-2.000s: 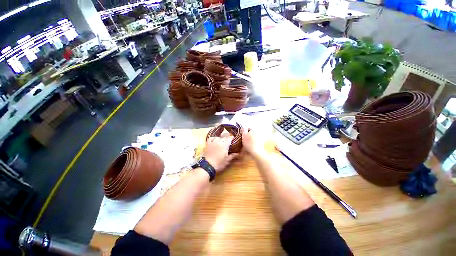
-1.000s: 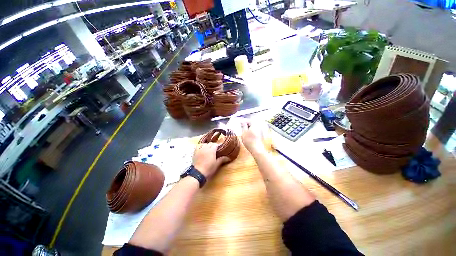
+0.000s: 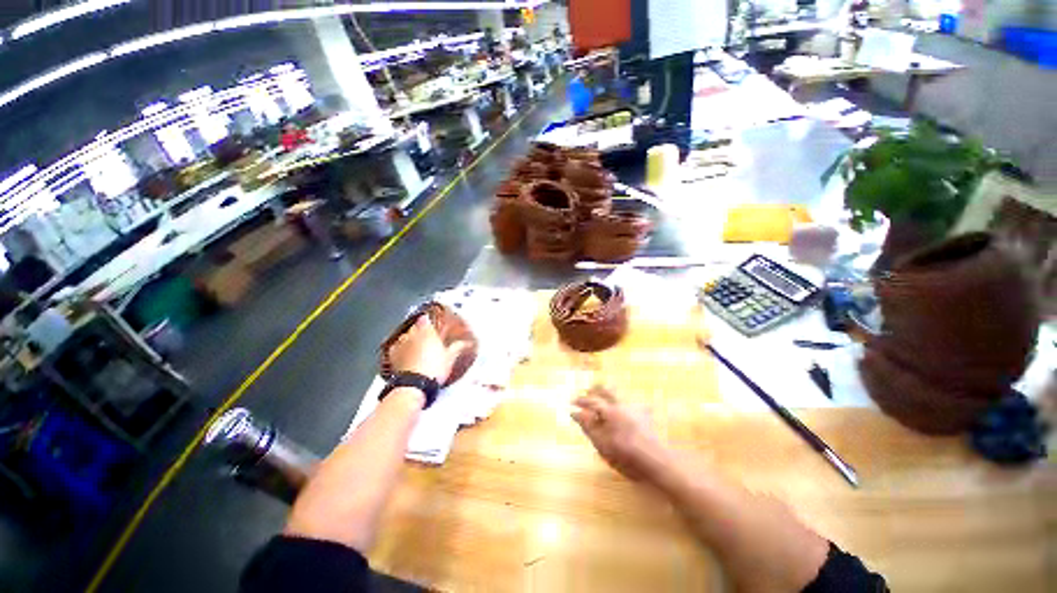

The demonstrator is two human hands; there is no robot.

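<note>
The left strap coil (image 3: pixel 457 338), a brown roll, stands on white papers (image 3: pixel 434 436) at the left of the wood tabletop. My left hand (image 3: pixel 423 351), with a dark watch on the wrist, is on this coil, its fingers over the upper opening; the fingertips are partly hidden inside. A small strap coil (image 3: pixel 589 319) lies as a low ring near the table centre, untouched. My right hand (image 3: pixel 612 431) is over the wood in front of the small coil, fingers curled and slightly blurred; whether it holds anything cannot be told.
A tall strap stack (image 3: pixel 953 336) stands right, a dark blue bundle (image 3: pixel 1008 429) at its foot. A dark stick (image 3: pixel 779 409), calculator (image 3: pixel 762 293) and plant (image 3: pixel 916 180) are right. Bulk coils (image 3: pixel 556 209) stand beyond; a vacuum flask (image 3: pixel 257 453) is at the left edge.
My left hand has left the small coil and moved left onto the left coil. My right hand has drawn back towards me. The view has swung left, shifting the table things rightwards.
</note>
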